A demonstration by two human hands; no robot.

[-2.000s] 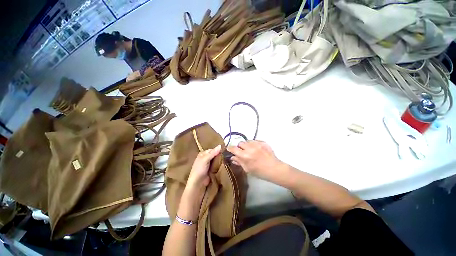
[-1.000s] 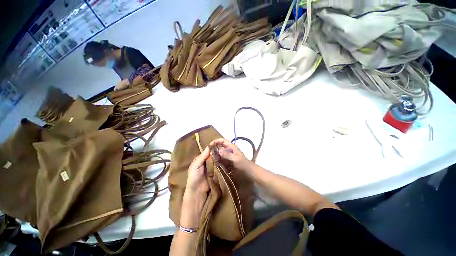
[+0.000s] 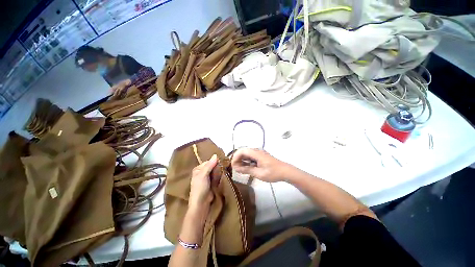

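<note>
A brown bag body (image 3: 182,182) with yellow seam lines stands at the table's front edge. My left hand (image 3: 204,182) grips the bag at its upper middle. My right hand (image 3: 256,164) is just right of the bag's top, fingers curled around a small dark tool that looks like thread snips (image 3: 250,162). A thin dark cord (image 3: 264,133) loops on the table behind my right hand. A wide brown shoulder strap (image 3: 291,231) curves down from the bag at the front. The snips' blades and the fingertips are hard to make out.
Brown bags (image 3: 70,193) with bunched straps lie at left, and more brown bags (image 3: 200,68) at the far side. Grey-beige bags (image 3: 370,47) are heaped far right. A red-based bottle (image 3: 398,125) and small white tools (image 3: 383,148) lie at right. A masked person (image 3: 112,70) is at the far left.
My right hand was against the bag's top a second ago and is now slightly away to the right. The view has shifted a little. My left hand keeps its grip.
</note>
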